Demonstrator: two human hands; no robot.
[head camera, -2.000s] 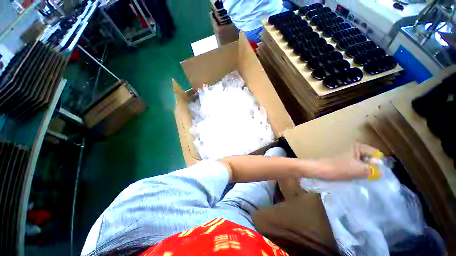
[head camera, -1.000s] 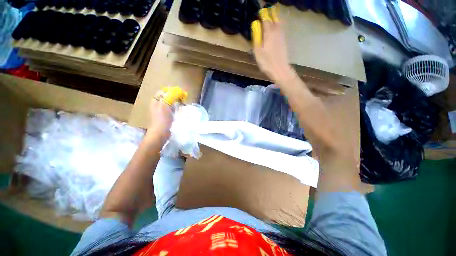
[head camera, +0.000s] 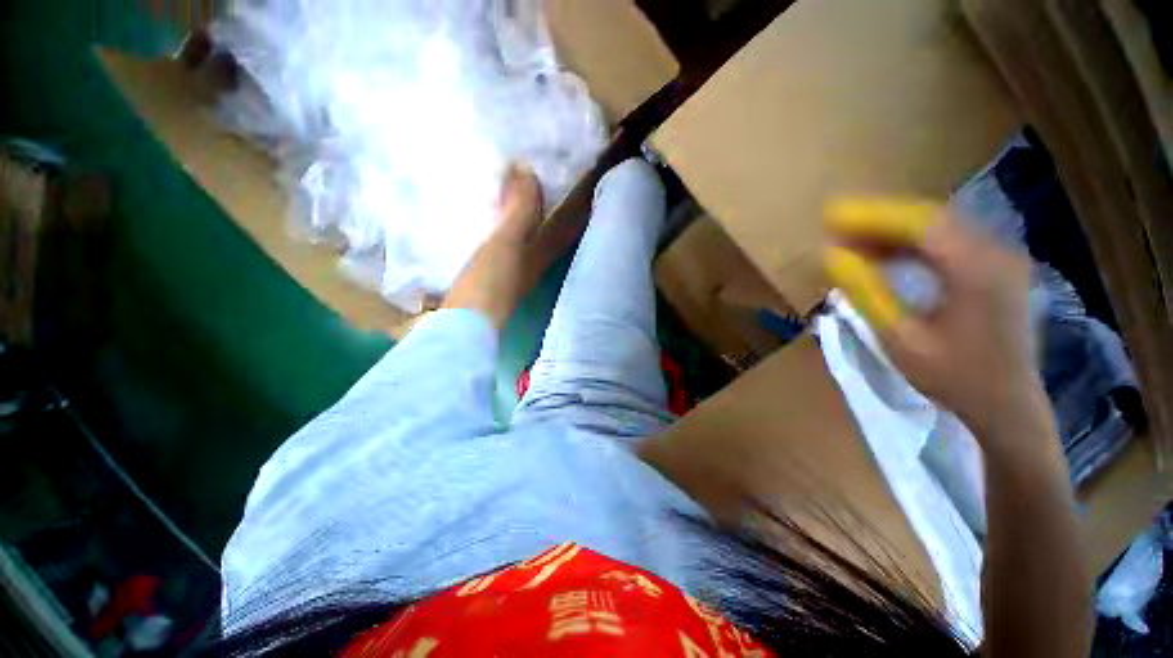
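Note:
My left hand (head camera: 520, 203) reaches into the heap of clear-white poly bags (head camera: 386, 116) in the bag supply carton (head camera: 232, 193); its fingers are hidden among the bags. My right hand (head camera: 952, 302), blurred, with yellow finger cots, is above the near-left side of the packing carton (head camera: 785, 450). Its fingers are bent, with a small whitish patch between them; whether it holds anything is unclear. The white foam sheet (head camera: 888, 418) drapes over the carton edge below this hand. Bagged parts (head camera: 1087, 373) show partly behind the hand and wrist.
A brown carton flap (head camera: 836, 116) spreads beyond my right hand. Stacked cardboard sheets (head camera: 1068, 103) stand at upper right. My leg (head camera: 592, 296) lies between the two cartons. Green floor (head camera: 219, 334) shows at left. A whitish plastic piece (head camera: 1132, 581) is at lower right.
The view has swung left and down. My left hand has moved from beside the packing carton into the bag heap. My right hand has left the loose black parts and come back over the carton.

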